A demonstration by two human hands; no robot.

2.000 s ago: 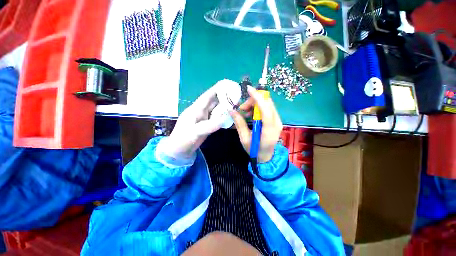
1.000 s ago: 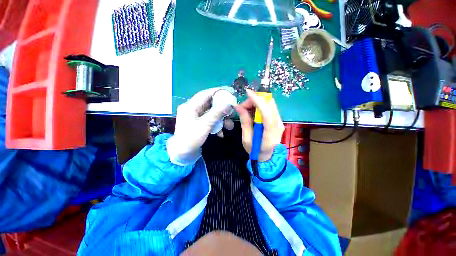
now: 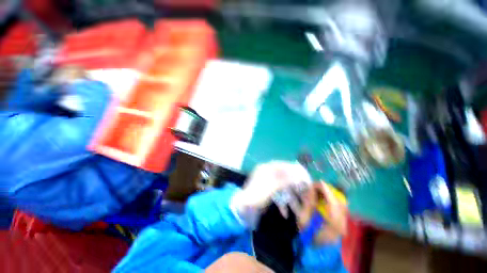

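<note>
The view is strongly blurred. My left hand [image 3: 272,184], in a white glove, is at the mat's front edge, closed around a small greyish, shiny part, which looks like the figure-eight assembly [image 3: 287,195]. My right hand [image 3: 337,213], bare, is just right of it, with fingertips close to the part. It holds the soldering iron [image 3: 314,223] by its yellow grip, blue handle downward; the iron's tip cannot be made out. The heap of small components [image 3: 350,162] and a small dark part [image 3: 305,159] lie on the green mat beyond my hands.
Red-orange compartment tray [image 3: 160,80] and solder spool [image 3: 190,126] stand at left. A person in blue [image 3: 48,144] is at far left. The clear hood [image 3: 342,90] hangs above the mat. Round pot [image 3: 383,146], blue soldering station part [image 3: 427,178] and sponge tray [image 3: 470,205] are at right.
The view has swung and tilted, so the bench sits lower and slants, and the person at left shows. My hands have drawn closer together around the part. The component sheets are no longer distinguishable.
</note>
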